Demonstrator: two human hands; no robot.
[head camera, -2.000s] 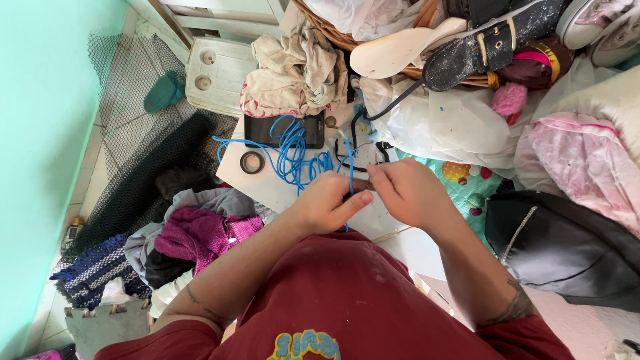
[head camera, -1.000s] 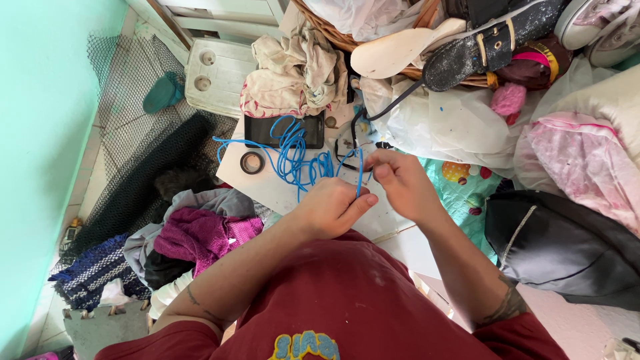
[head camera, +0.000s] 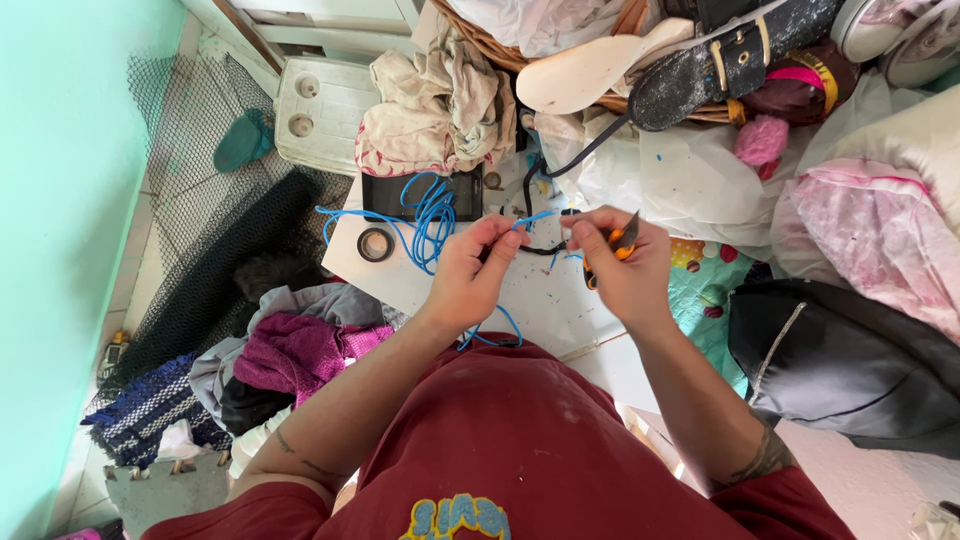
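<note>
Thin blue cable (head camera: 433, 217) lies in loose loops over a black tablet-like device (head camera: 375, 196) on a white surface. My left hand (head camera: 480, 262) pinches the cable near one end between thumb and fingers, and that end points right. My right hand (head camera: 622, 262) has orange-handled scissors or snips (head camera: 624, 241) tucked in it, a dark blade sticking up past the fingers. Its thumb and forefinger meet near the cable end; whether they pinch anything is unclear. A black cord (head camera: 541, 250) passes behind the hands. Small blue scraps lie below them. A roll of black tape (head camera: 375, 244) rests left of the loops.
Crumpled cloth (head camera: 439, 112) and a white plastic tray (head camera: 322, 112) stand behind the device. A wicker basket (head camera: 484, 41) with sandals is at the back. White plastic bags (head camera: 690, 172) and a black bag (head camera: 847, 367) fill the right side. Clothes (head camera: 292, 352) and rolled black mesh (head camera: 225, 277) lie left.
My hands have moved apart, and the short cable end shows between them. The orange-handled tool is now plainly visible in my right hand.
</note>
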